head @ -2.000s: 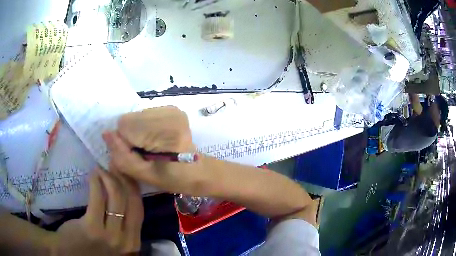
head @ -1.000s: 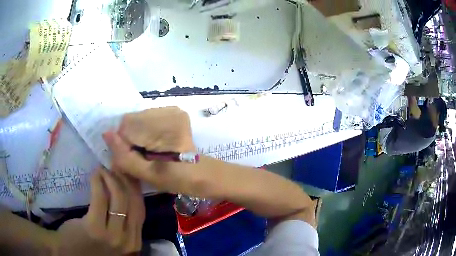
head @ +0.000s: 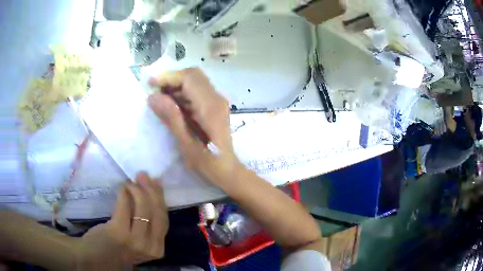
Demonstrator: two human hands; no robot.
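A white notepad [head: 119,124] lies tilted on the white machine table [head: 302,132]. My right hand [head: 196,116] holds a dark red pen [head: 196,126] with a pale end, above the upper right part of the pad. My left hand [head: 139,219], with a ring on one finger, rests its fingertips on the pad's lower edge. Yellowish paper tickets [head: 73,71] lie left of the pad, with a thin whitish strip [head: 26,159] running down from them. The view is blurred, and writing on the pad cannot be read.
Dark snips [head: 324,95] lie by the machine bed, right of centre. A red tray [head: 238,256] with bags sits below the table edge. A blue crate [head: 352,185] stands on the floor at right. Clear plastic [head: 413,108] lies at the table's right end. A person [head: 450,153] is at far right.
My right hand with the pen has moved up the pad, and the pen is tilted more steeply. The whole view has shifted, and a cardboard box shows more beside the red tray.
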